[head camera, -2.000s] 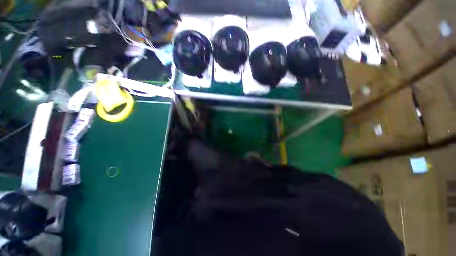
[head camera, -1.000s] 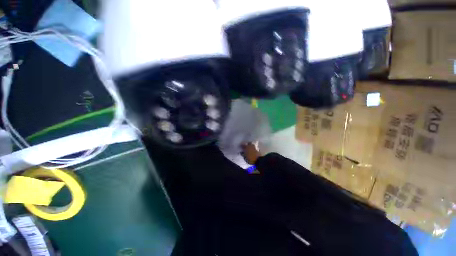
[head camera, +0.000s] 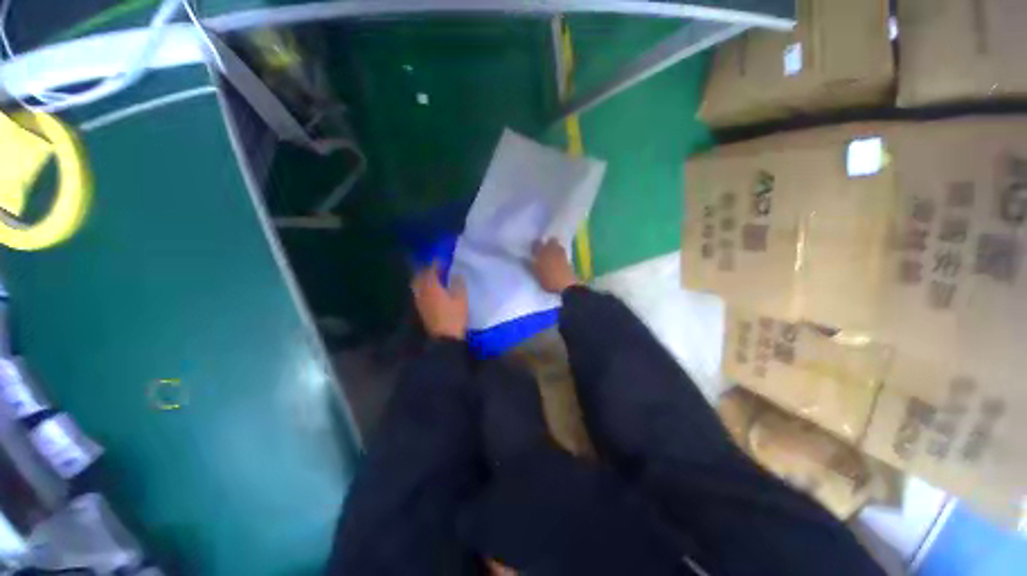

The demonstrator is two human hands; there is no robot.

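A creased white paper sheet (head camera: pixel 512 219) lies over a bright blue plastic stool (head camera: pixel 516 332) low in front of me, in the middle of the view. My left hand (head camera: pixel 441 304) is at the sheet's left edge, by the blue stool; whether it grips the sheet is unclear. My right hand (head camera: pixel 552 266) rests on the right part of the sheet with the fingers bent; a grip is not clear. The picture is slightly blurred.
A green-topped bench (head camera: pixel 191 315) stands at the left, with a yellow tape roll (head camera: pixel 70 186), white cables (head camera: pixel 135 73) and small labelled blocks (head camera: pixel 62 442). A bench edge and legs (head camera: pixel 664 70) cross the top. Brown cartons (head camera: pixel 833 225) are stacked at the right.
The view has swung down, and the dome cameras have left it. Both hands now show at the white sheet; earlier only one hand was visible near something white.
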